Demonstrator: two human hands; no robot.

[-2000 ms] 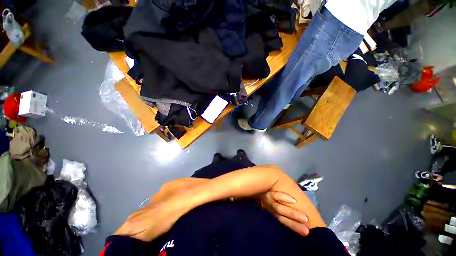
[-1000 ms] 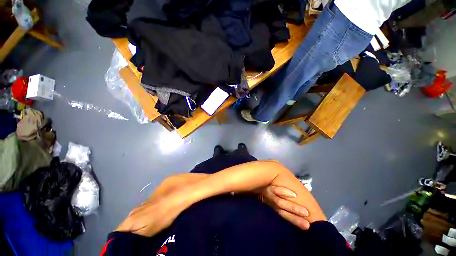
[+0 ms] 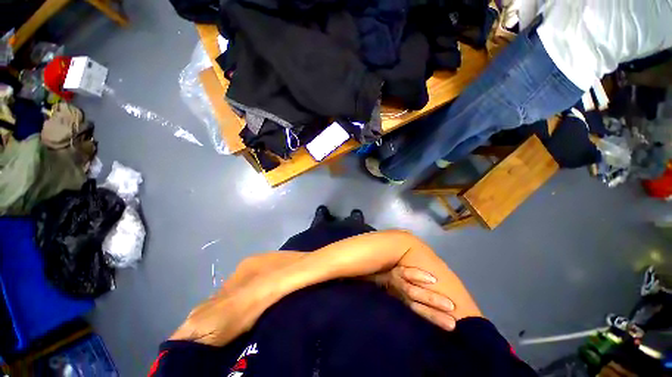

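My forearms are folded across my dark top. My left hand (image 3: pixel 424 297) shows at the right, its fingers lying against my right arm, with nothing in it. My right hand (image 3: pixel 210 318) rests on my left arm at the lower left; its fingers are not clear. In front, a heap of dark garments (image 3: pixel 295 62) covers the end of the wooden table (image 3: pixel 295 168). A white-faced phone (image 3: pixel 327 141) lies at the table's near edge, beside a thin white drawcord loop (image 3: pixel 291 138). Neither hand touches these.
A person in blue jeans (image 3: pixel 486 103) and a white top stands at the table's right side, near a wooden stool (image 3: pixel 511 182). At left are a white box (image 3: pixel 85 76), a black plastic bag (image 3: pixel 79 235) and a blue bin (image 3: pixel 37 280). Clear plastic (image 3: pixel 199 96) hangs by the table.
The view has swung, so the table, garments and stool sit further right. More of the person's white top and the blue bin shows. My arms stay folded.
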